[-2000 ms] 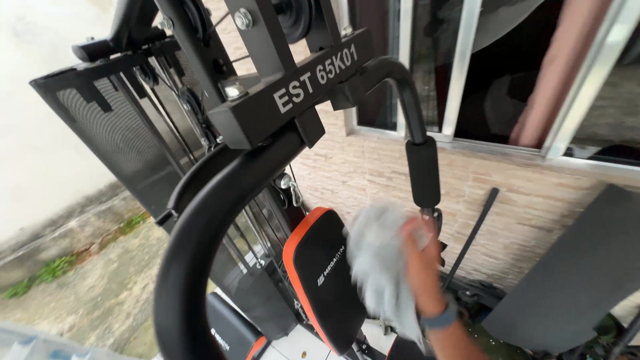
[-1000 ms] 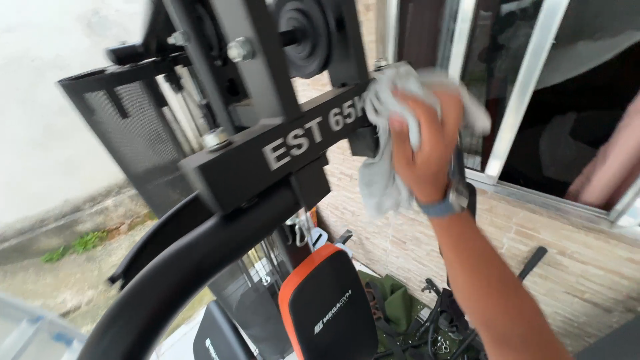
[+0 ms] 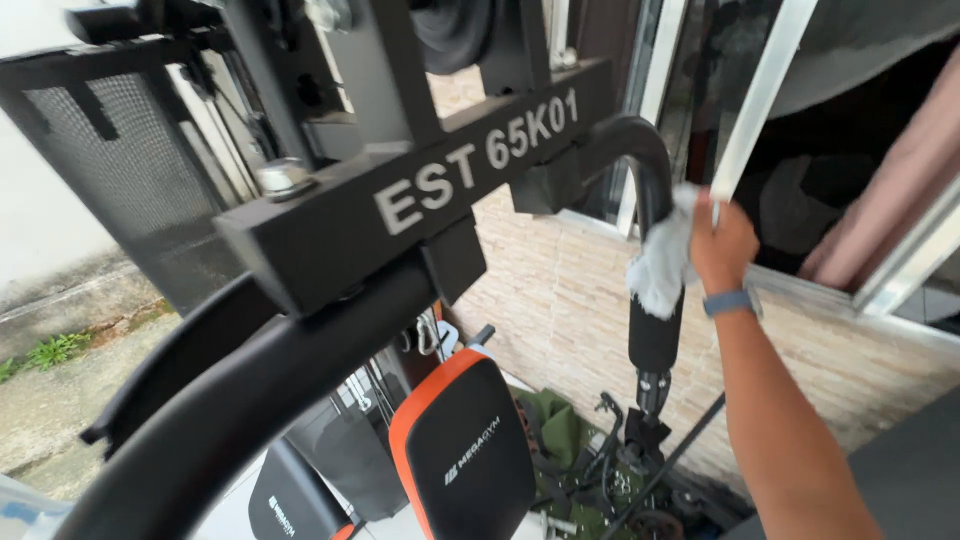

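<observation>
My right hand [image 3: 721,238], with a watch on its wrist, grips a light grey cloth [image 3: 664,262]. The cloth lies against the right curved black tube [image 3: 651,169] of a home gym machine, just above its black foam grip [image 3: 654,337]. To the left of the hand runs the machine's black crossbeam [image 3: 450,180], which bears pale lettering. Another thick curved tube [image 3: 247,405] comes down from it at the lower left. Below the beam is a black backrest pad with an orange edge [image 3: 472,450]. My left hand is not in view.
A perforated black metal guard [image 3: 127,150] stands at the left. Behind the machine are a stone-tiled wall [image 3: 585,300] and a sliding window with metal frames [image 3: 757,112]. A green cloth bag [image 3: 559,427] and black gear lie on the floor. A dark flat panel [image 3: 907,457] is at the lower right.
My right hand has moved with the cloth from the right end of the crossbeam, where it was one second ago, down to the right curved tube. The beam's lettering shows whole again.
</observation>
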